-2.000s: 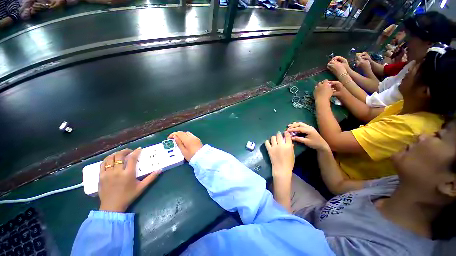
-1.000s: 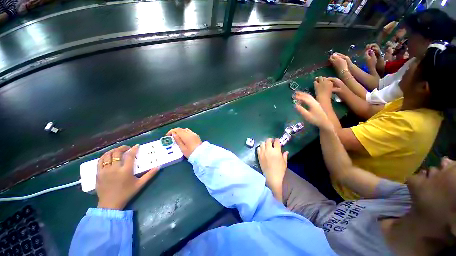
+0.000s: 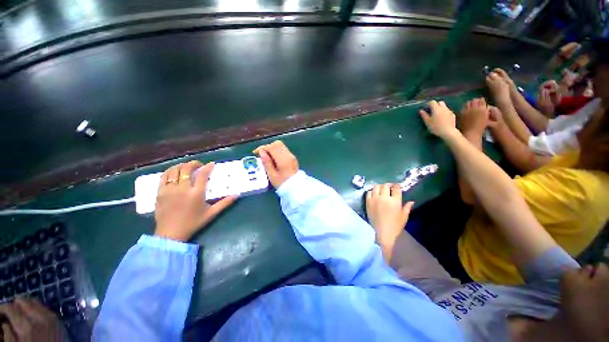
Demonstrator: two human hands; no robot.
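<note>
A white power strip (image 3: pixel 230 180) lies on the green bench in front of me, its white cord running left. My left hand (image 3: pixel 181 202), with a ring, lies over the strip's left part, fingers on top and thumb along the near side. A small square watch module (image 3: pixel 251 164) with a green-teal face sits on the strip's right end. My right hand (image 3: pixel 279 162) is at that end, its fingertips beside the module. Whether they touch the module is too blurred to tell.
A blister tray (image 3: pixel 47 267) of black parts lies at left, with another person's hand (image 3: pixel 30 324) below. Small white units (image 3: pixel 86 128) lie on the dark conveyor. A unit (image 3: pixel 358 180) and a row of units (image 3: pixel 419 176) lie right, by a neighbour's hand (image 3: pixel 388 212).
The view has shifted, so the bench appears higher and further right. The grey-shirted neighbour's far arm has reached further across the bench. Another person's hand has appeared at lower left. My hands stay on the strip.
</note>
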